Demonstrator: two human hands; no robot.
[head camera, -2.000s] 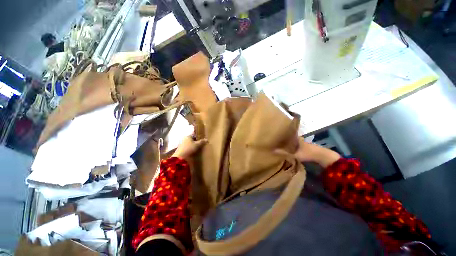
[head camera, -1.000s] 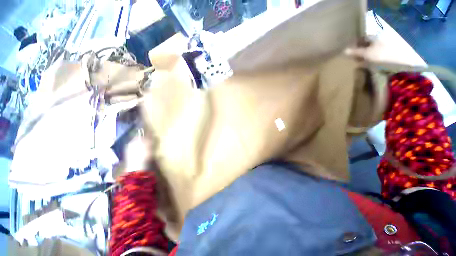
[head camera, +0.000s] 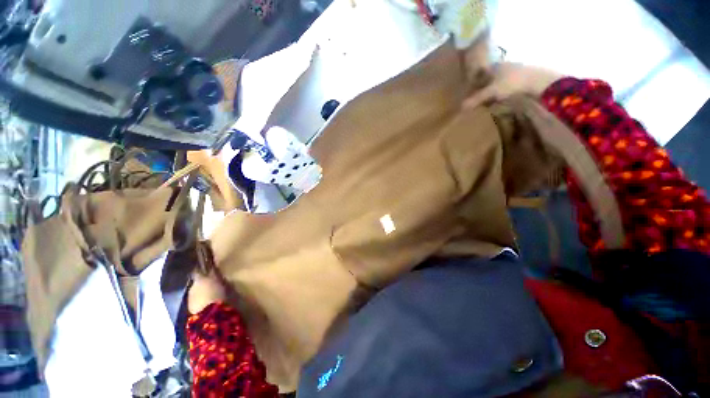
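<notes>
A large brown bag body panel (head camera: 311, 264) lies spread across my lap and the machine table, with a small white label (head camera: 388, 224) on it. My right hand (head camera: 494, 82) grips the panel's upper right edge, partly blurred. My left hand (head camera: 204, 289) is at the panel's left edge, its fingers partly hidden by brown material. A brown strap handle (head camera: 595, 175) loops over beside my right sleeve. The perforated metal machine bed (head camera: 294, 165) shows just beyond the panel's edge. The needle area is partly hidden by the machine head.
The sewing machine head (head camera: 148, 70) with dark round knobs stands at upper left. Stacked brown and white bag pieces (head camera: 97, 221) with strap loops lie at left. The white table (head camera: 350, 27) extends beyond the panel. A red tool (head camera: 425, 11) shows at the top.
The panel has gone from bunched to spread flat, its label showing. My right hand moved up and outward to its far edge. The view has shifted closer to the machine head.
</notes>
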